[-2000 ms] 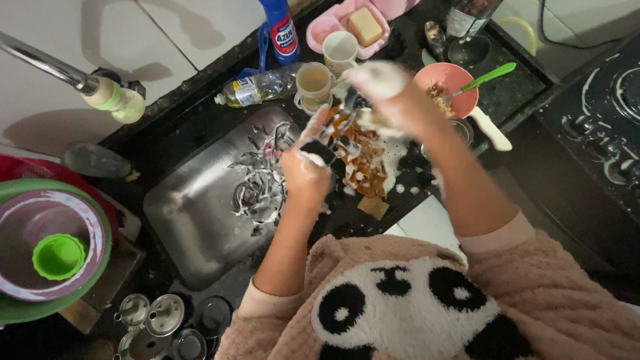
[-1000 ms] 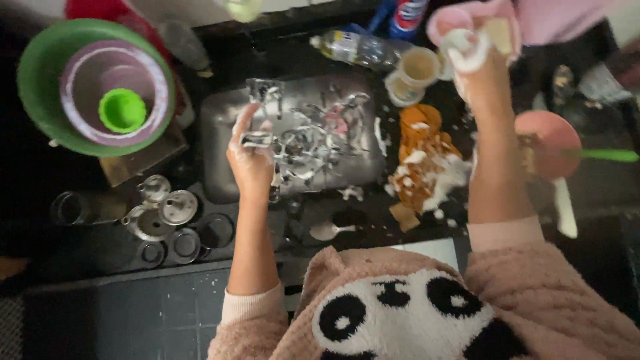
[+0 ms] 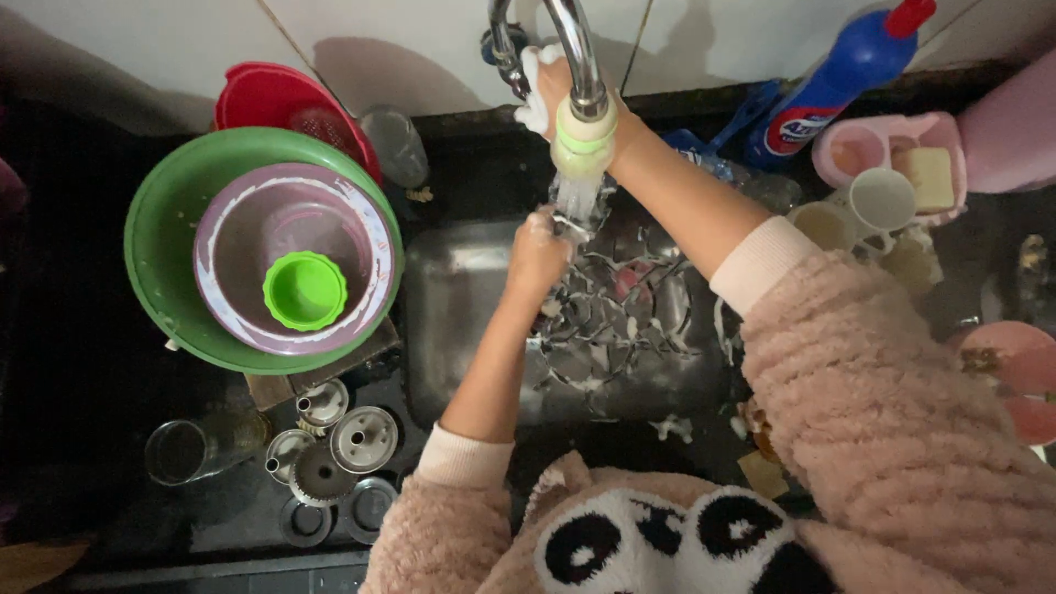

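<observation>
Water runs from the faucet (image 3: pixel 583 136) into the steel sink (image 3: pixel 454 346). Under the stream, my left hand (image 3: pixel 540 247) grips a thin, soapy metal piece whose full shape is hidden. My right hand (image 3: pixel 557 91), covered in foam, reaches behind the spout beside the tap's valve (image 3: pixel 505 45); its fingers are partly hidden, so I cannot tell whether they hold the valve. Several foamy metal burner grates (image 3: pixel 586 338) lie in the sink, with a pinkish thing (image 3: pixel 634 282) among them.
Left of the sink are a green basin (image 3: pixel 165 247) with a purple bowl (image 3: pixel 247 239) inside, a red colander (image 3: pixel 272 95), burner parts (image 3: pixel 363 439) and a glass (image 3: pixel 177 452). At right stand a blue cleaner bottle (image 3: pixel 833 78), a pink soap holder (image 3: pixel 903 136) and cups (image 3: pixel 883 200).
My right hand has moved from the cups and soap holder to behind the faucet. Water now runs over my left hand. The view has shifted.
</observation>
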